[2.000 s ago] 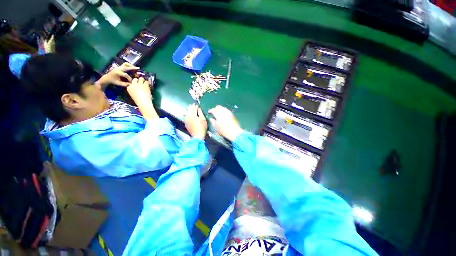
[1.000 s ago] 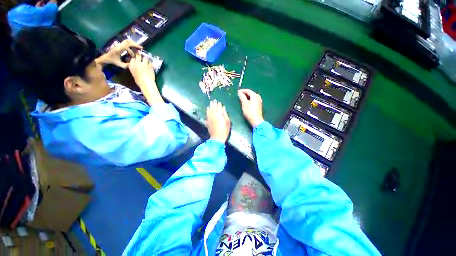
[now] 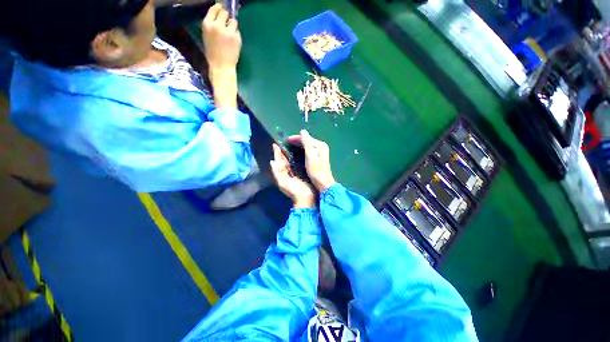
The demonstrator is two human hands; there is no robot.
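My left hand [image 3: 292,182] is palm up and cupped at the bench's near edge. My right hand [image 3: 316,159] is beside it, fingers curved towards the left palm. A dark patch lies between the hands; small black parts or shadow, I cannot tell which. A pile of pale thin stick-like parts [image 3: 322,95] lies on the green bench beyond my hands. A blue bin [image 3: 326,40] behind it holds more of them. A thin silver line, perhaps tweezers [image 3: 362,100], lies right of the pile.
A black foam tray [image 3: 438,257] with several phone units lies at right. A small dark pile [image 3: 489,294] is on the bench beyond its near end. A person in a light-blue smock [image 3: 134,127] sits close at left. Stacked black trays [image 3: 560,143] stand at far right.
My hands were apart over the bench near the pale pile. They are now together at the bench edge, the left turned palm up. The view has turned and the neighbour appears closer.
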